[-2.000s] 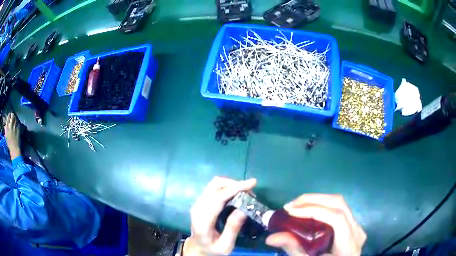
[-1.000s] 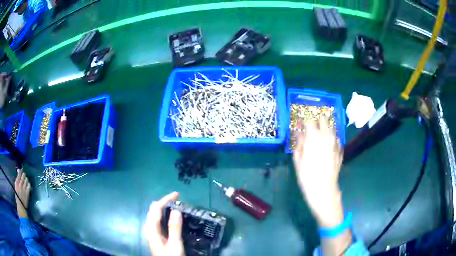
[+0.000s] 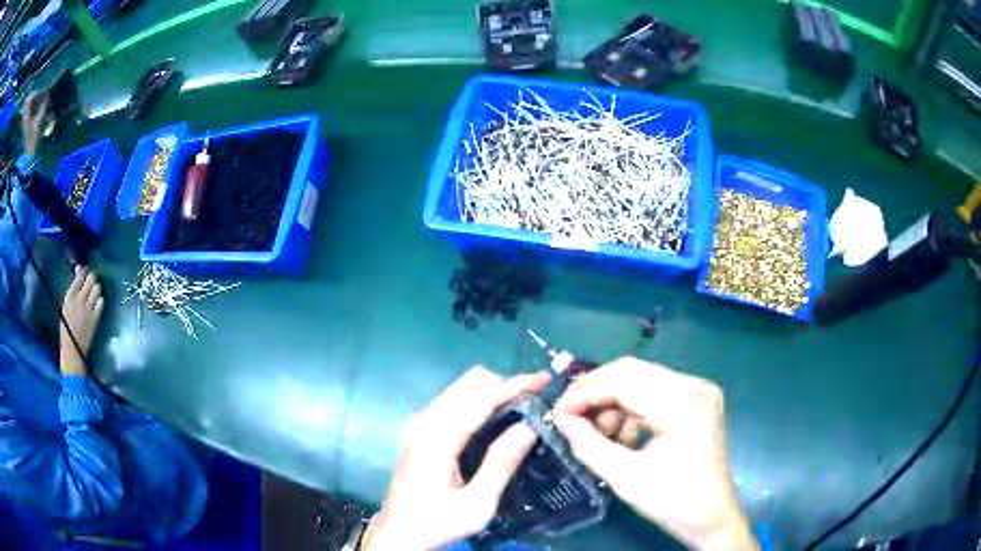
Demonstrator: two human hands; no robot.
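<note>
My left hand (image 3: 457, 463) holds a black compartmented housing (image 3: 554, 490) above the green bench, near the bottom middle. My right hand (image 3: 656, 447) is at the housing's upper edge with thumb and index finger pinched together; a tiny brass-coloured piece seems to show at the fingertips. The dark-red dispensing bottle (image 3: 568, 364) lies on the bench behind my right hand, its pale needle tip pointing up and left; most of its body is hidden by the hand. Brass fittings (image 3: 758, 250) fill the small blue bin at right.
A large blue bin (image 3: 570, 245) holds white leads. Black rings (image 3: 489, 291) lie below it. The electric screwdriver (image 3: 887, 280) and a white cloth (image 3: 857, 226) are at right. Left are more bins (image 3: 307, 205) and a blue-clad person (image 3: 97, 452). Open housings (image 3: 516, 34) stand beyond.
My right hand has put down the bottle, reached into the brass bin and come back to the housing. The housing is now held between both hands.
</note>
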